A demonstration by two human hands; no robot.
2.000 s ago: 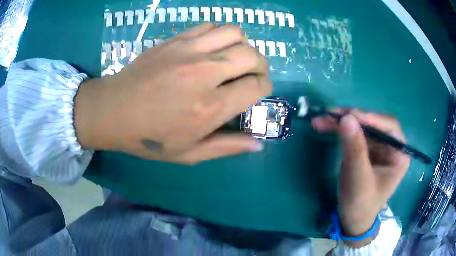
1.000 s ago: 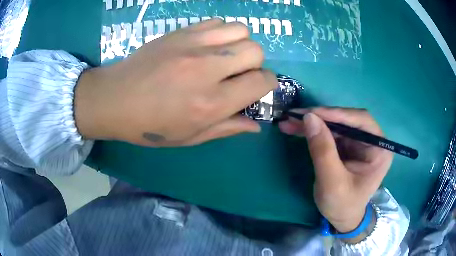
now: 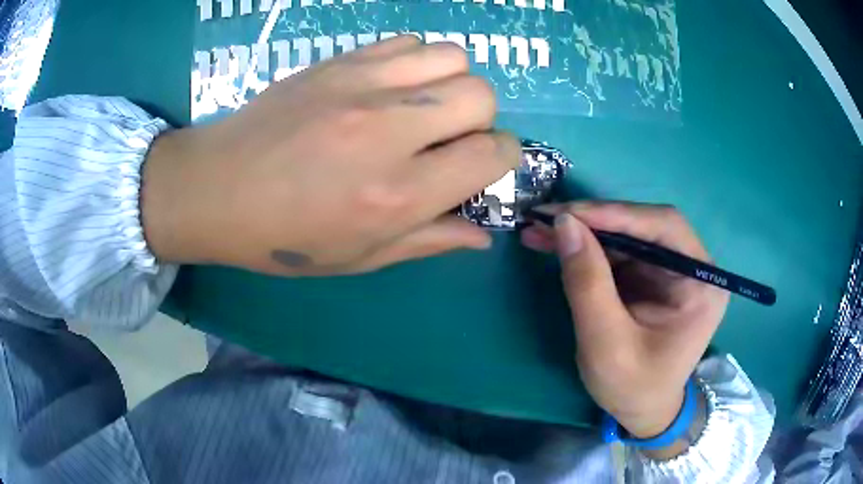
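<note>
My left hand (image 3: 350, 170) holds the small open watch body (image 3: 506, 194) between thumb and fingers, and the fingers cover its left part. Its silver, white and dark inside faces up. My right hand (image 3: 643, 293) grips black tweezers (image 3: 662, 255) with pale VETUS lettering. The tweezers' tip is at the lower right edge of the watch body. I cannot tell whether the tip touches it or holds an adhesive piece. The clear release liner (image 3: 615, 85) lies behind my left hand, with two rows of white adhesive pieces (image 3: 516, 52).
The work lies on a green mat (image 3: 397, 331) with a white curved line (image 3: 821, 61) at the right. Small white specks dot the mat at right. A shiny ridged dark thing (image 3: 842, 350) is at the right edge. My striped lap shows below.
The tweezers have moved left from the mat to the watch body. The white piece seen at their tip is no longer distinguishable. The watch body is tilted, and the liner appears higher in the picture.
</note>
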